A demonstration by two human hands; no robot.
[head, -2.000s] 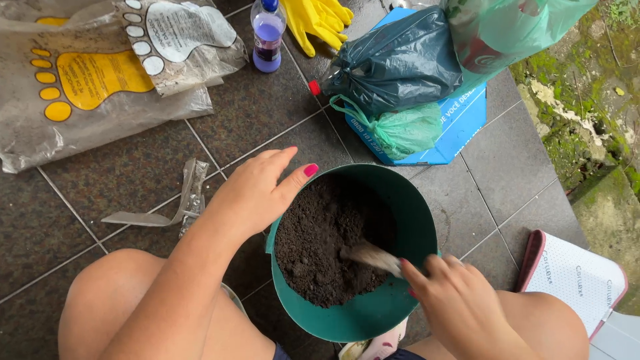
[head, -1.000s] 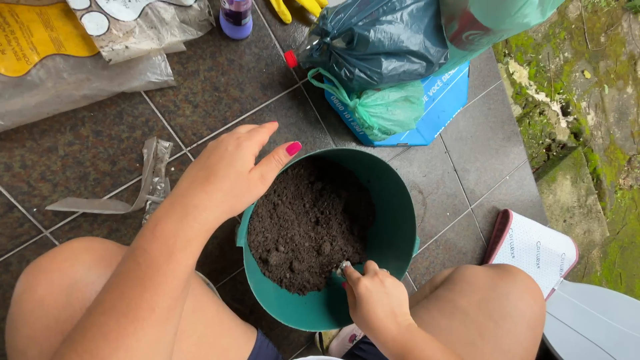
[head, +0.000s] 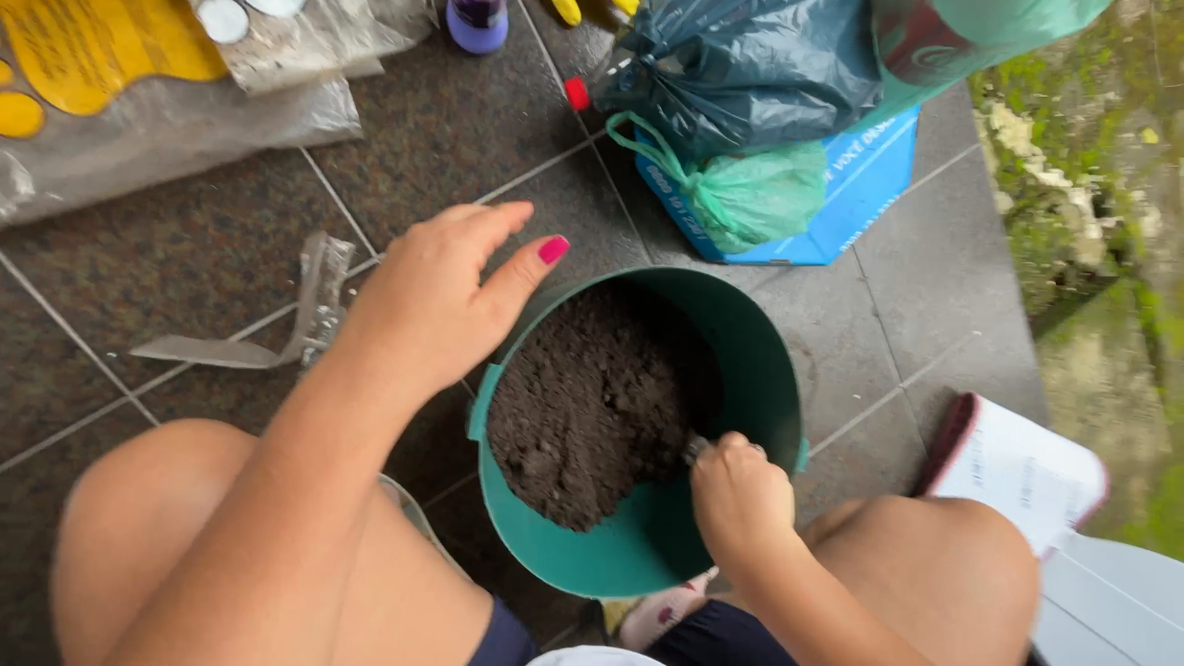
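Observation:
Dark potting soil (head: 601,398) lies heaped toward the left side of a green plastic pot (head: 638,555), whose inner wall and some of the bottom show at the right and front. My right hand (head: 745,490) is inside the pot's right side, closed around a hand tool; only a short grey piece (head: 696,450) of it shows at the soil's edge. Over the pot's upper left rim is my left hand (head: 453,287), its fingers apart and holding nothing. Whether that hand touches the rim I cannot tell.
Plastic bags (head: 758,74) and a small knotted green bag (head: 763,194) rest on a blue box (head: 860,185) behind the pot. Empty plastic sacks (head: 185,139), a purple bottle (head: 478,23) and a clear plastic strip (head: 319,296) lie or stand left. A folded mat (head: 1017,472) is at right.
The light-coloured tool seen in my right hand two seconds ago is now mostly hidden. Soil has shifted off the pot's front right bottom. My left hand stays by the rim.

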